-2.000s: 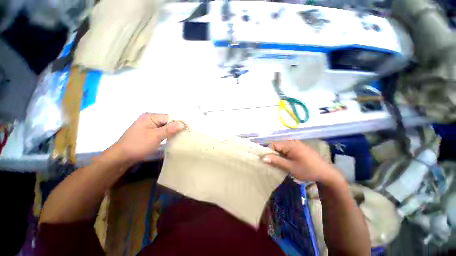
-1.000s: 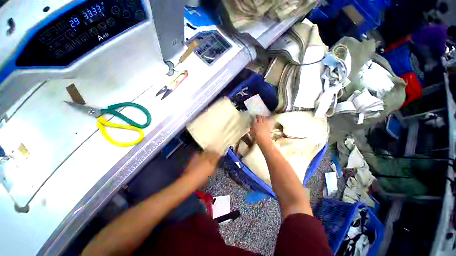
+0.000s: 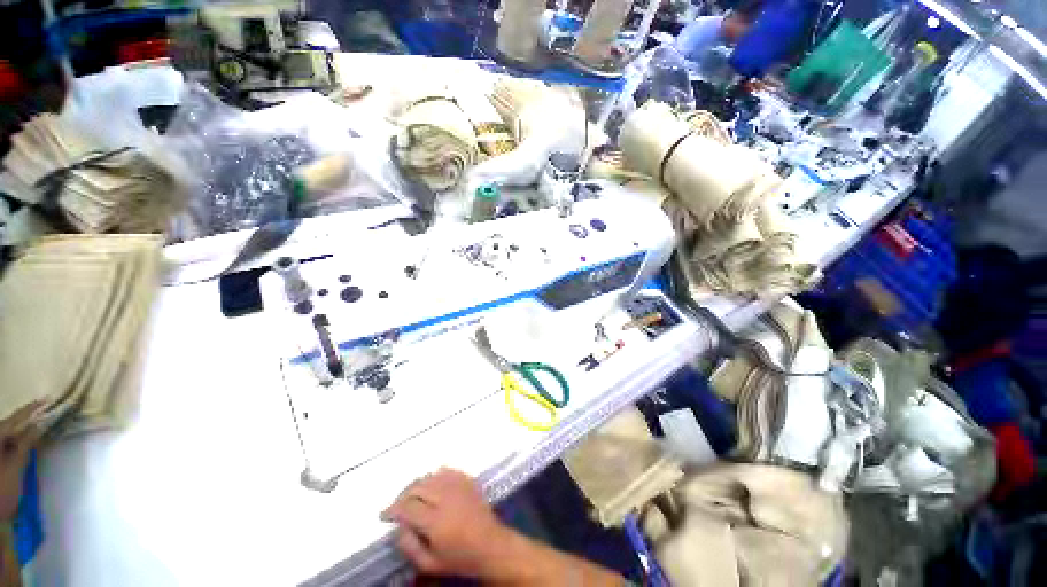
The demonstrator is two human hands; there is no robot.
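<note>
The stack of beige cut pieces [image 3: 86, 327] lies on the white table at the far left. My left hand [image 3: 14, 441] is at its lower left corner, cut off by the picture's edge; whether its fingers grip a piece cannot be told. My right hand [image 3: 442, 522] rests at the table's front edge, with no cloth visible in it. The white sewing machine [image 3: 482, 269] stands behind, its needle area [image 3: 356, 367] without cloth. A beige fabric piece [image 3: 626, 464] lies over the near side of the crate below the table edge, beside crumpled beige cloth [image 3: 752, 527].
Yellow-and-green scissors [image 3: 530, 396] and small snips [image 3: 602, 357] lie right of the needle area. A black flat rectangle [image 3: 241, 292] lies behind the needle. Rolled beige bundles [image 3: 700, 172] and a clear plastic bag [image 3: 247, 166] are behind. A blue crate [image 3: 643, 553] stands below the table.
The view has swung left from the crate to the table. The fabric piece has left my hands and lies at the crate. My left hand has moved to the stack, my right to the table edge.
</note>
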